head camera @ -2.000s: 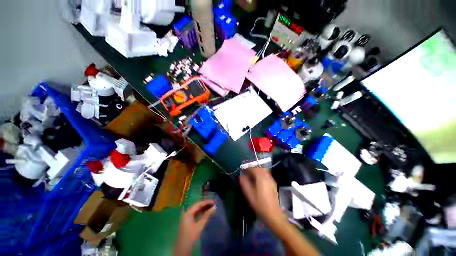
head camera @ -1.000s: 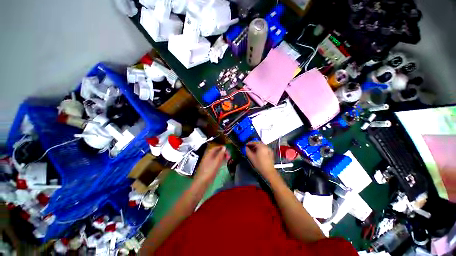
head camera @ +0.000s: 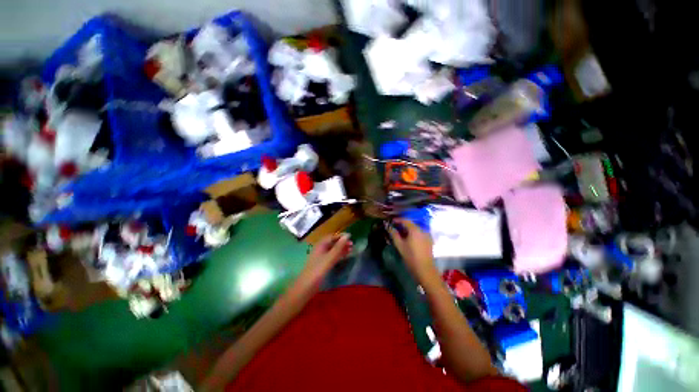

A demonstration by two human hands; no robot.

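Note:
The view is blurred. My left hand (head camera: 331, 251) is bare and raised in front of my body, its fingertips drawn together; whether it pinches something small cannot be told. My right hand (head camera: 408, 236) is a little to the right, at the bench edge, by a blue block (head camera: 416, 217) and a white sheet (head camera: 466, 232). Its fingers are bent and whatever lies between them is too blurred to tell. An orange-edged multimeter (head camera: 416, 178) lies just beyond my right hand.
Blue crates (head camera: 138, 164) with white cameras stand at left. A carton with white and red camera parts (head camera: 305, 184) is beyond my left hand. Pink sheets (head camera: 497, 164), white housings (head camera: 421, 46) and a monitor (head camera: 655, 356) are on the bench at right.
The view has turned left, so the bench has shifted right and more crates and green floor show. Since the oldest frame, my right hand has moved from the bench parts to the bench edge.

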